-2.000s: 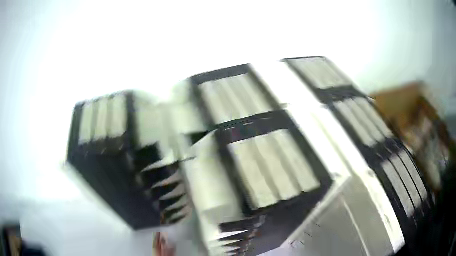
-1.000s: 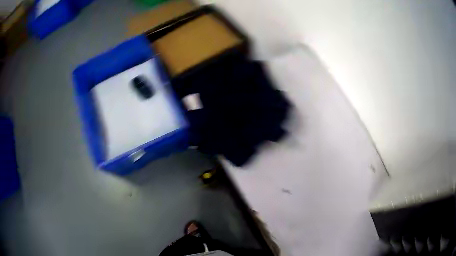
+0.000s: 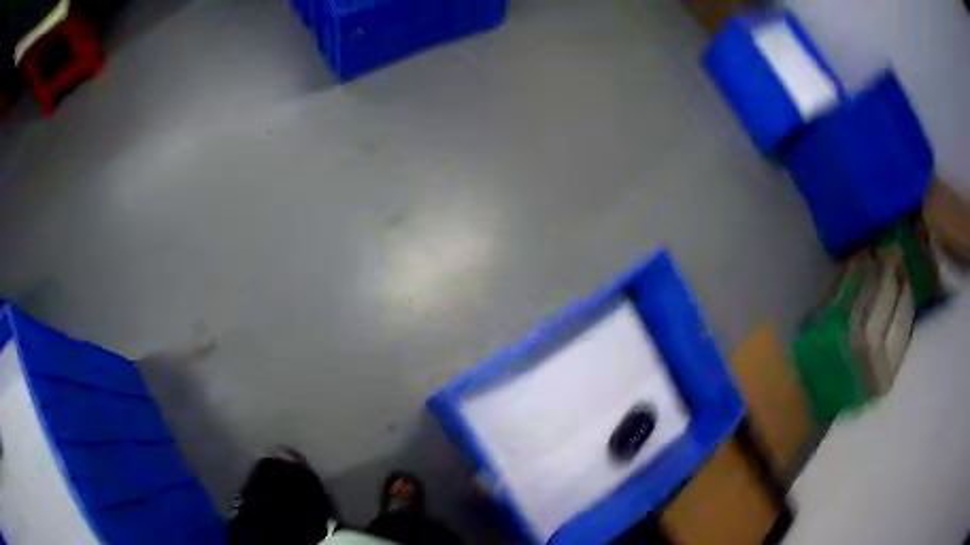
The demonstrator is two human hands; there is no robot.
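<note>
No hand shows; both of my hands are out of the picture. Nearest in front is a large blue plastic bin (image 3: pixel 542 336) at the lower right, seen from above. A white sheet or flat liner (image 3: pixel 553 426) lies in it. A small dark oval object (image 3: pixel 632 431) rests on the white surface; blur hides what it is.
Another blue bin (image 3: pixel 106 436) stands at the lower left, one (image 3: pixel 415 32) at the top, more (image 3: pixel 862 160) at the upper right. Brown cardboard (image 3: pixel 729 495) and green items (image 3: pixel 835 367) lie right. A red stool (image 3: pixel 64 64) is top left. My feet (image 3: pixel 400 495) show at the bottom.
The view has swung left, away from the white surface and dark cloth, onto the grey floor. The bin with the dark oval object now appears lower right. More blue bins and the red stool have come into view.
</note>
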